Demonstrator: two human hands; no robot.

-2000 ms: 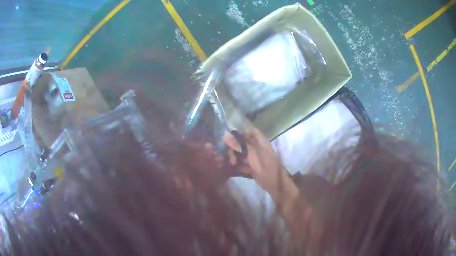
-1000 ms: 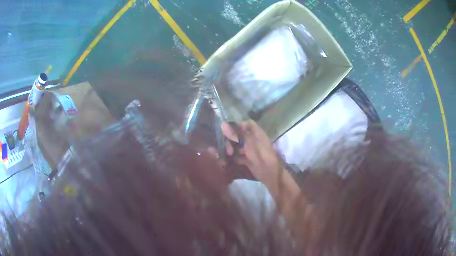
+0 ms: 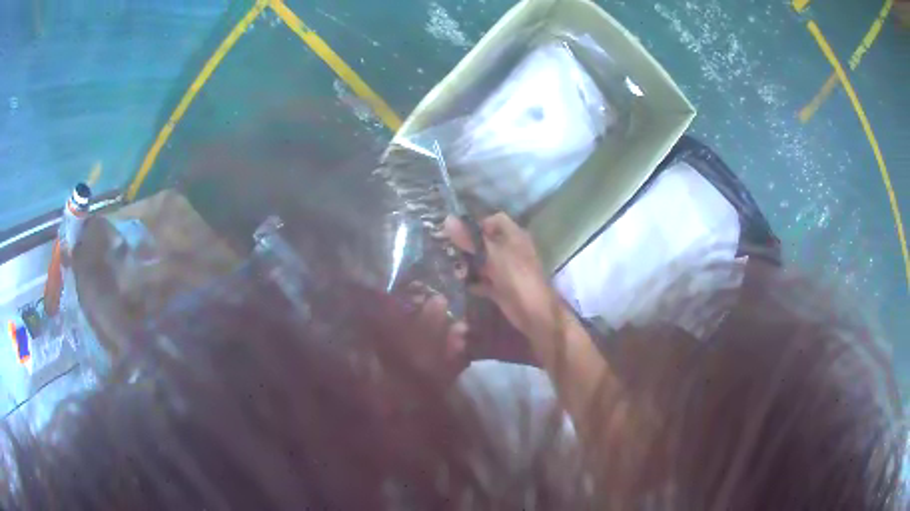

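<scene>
My right hand (image 3: 509,269) is shut on the scissors (image 3: 445,182), whose silver blades point up over the near left edge of the pale yellow-green scrap bin (image 3: 619,165). A strip of clear film (image 3: 399,245) glints left of the blades. My left hand (image 3: 429,317) is blurred and partly hidden by hair, just left of and below my right hand. Its fingers are bent near the film's lower end; whether they grip it is hard to tell. White and clear film (image 3: 534,115) lies inside the bin.
A black-rimmed scrap bag (image 3: 659,250) with white contents stands beside the bin. A brown box or board (image 3: 165,240) and an orange hose with a silver end (image 3: 68,235) are at the left. The green floor (image 3: 329,120) has yellow lines. Hair covers the lower view.
The scissors and my right hand have moved slightly up, and the blades look closer together. The film strip has shifted a little right. The bin sits slightly higher in view.
</scene>
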